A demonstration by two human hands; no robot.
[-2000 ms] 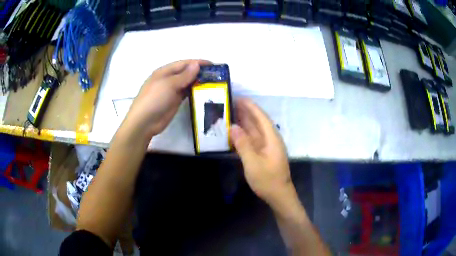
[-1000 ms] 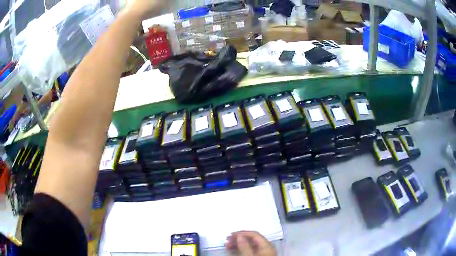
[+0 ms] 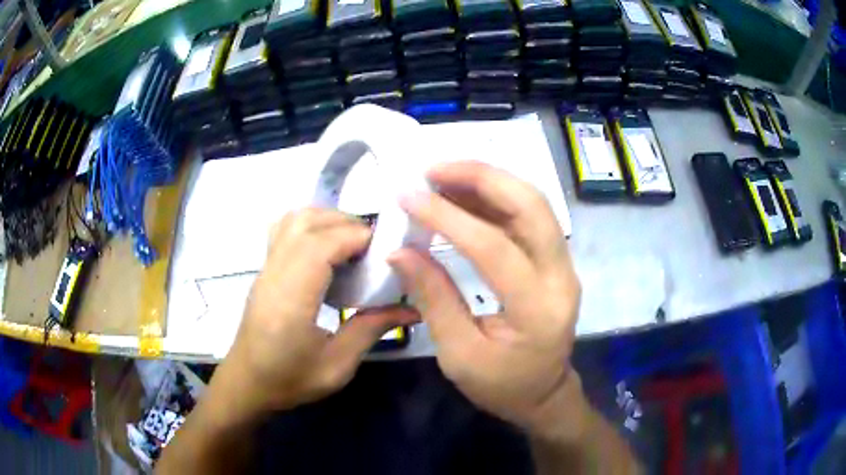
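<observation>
A white tape roll [image 3: 376,125], a wide ring, is held upright over the front of the bench. My left hand [image 3: 301,297] grips its lower left side, with the fingers reaching to the ring's opening. My right hand [image 3: 501,288] touches its right side with thumb and fingertips. A power bank unit [image 3: 385,332] lies behind and below the hands at the bench edge. Only a bit of its yellow and black edge shows; the rest is hidden by the roll and hands.
White paper [image 3: 227,213] lies under the hands. Stacked units [image 3: 417,56] line the back. Two open units [image 3: 617,153], a black housing [image 3: 724,199] and smaller packs are at right. Blue cables [image 3: 125,176] and a wired battery unit [image 3: 70,283] are at left. A scrap carton [image 3: 116,408] stands below.
The left hand has come back from the upper left, and a white tape roll is now between both hands. The unit, earlier in the hands, now lies behind them. The view has tilted down again.
</observation>
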